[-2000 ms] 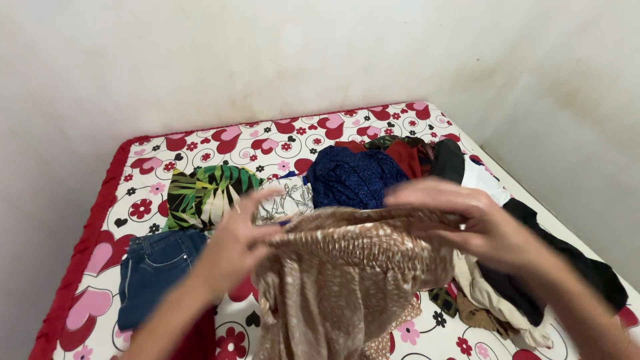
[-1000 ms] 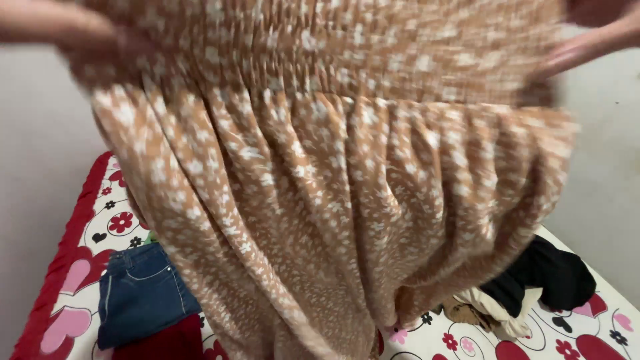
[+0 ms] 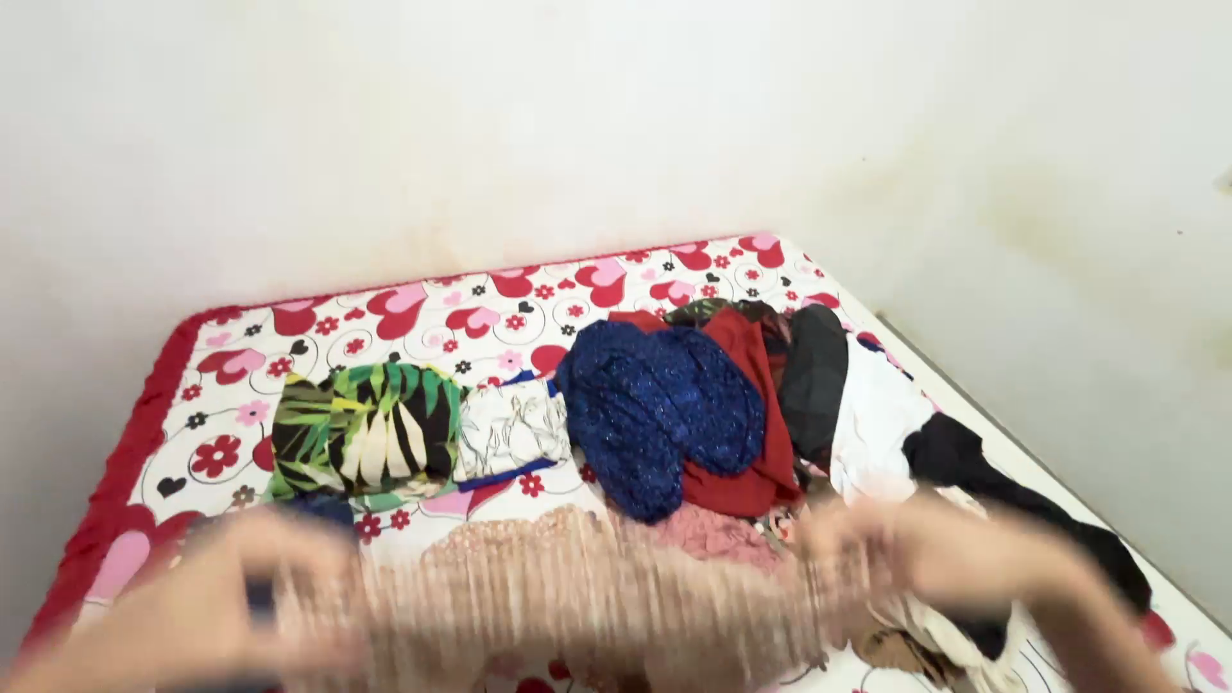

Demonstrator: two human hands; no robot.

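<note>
A light brown garment with small white flowers and a gathered, elastic-looking band (image 3: 587, 597) is stretched between my two hands, blurred by motion. My left hand (image 3: 250, 597) grips its left end, and my right hand (image 3: 914, 549) grips its right end. Beyond it lie a folded green, black and yellow leaf-print garment (image 3: 371, 433), a folded white line-patterned garment (image 3: 512, 430) and a crumpled dark blue speckled garment (image 3: 659, 409). A pink cloth (image 3: 722, 534) shows just past the band. Part of a dark blue item shows behind my left hand.
Red cloth (image 3: 756, 443), a dark grey garment (image 3: 813, 380), a white one (image 3: 876, 409) and a black one (image 3: 1020, 486) are heaped at the right. Cream cloth (image 3: 962, 630) lies nearer. A heart-and-flower sheet with a red edge (image 3: 135, 452) covers the surface, against pale walls.
The brown floral garment, which filled much of the view one second ago, is now lower, held across the bottom by both hands. More of the sheet and clothes shows.
</note>
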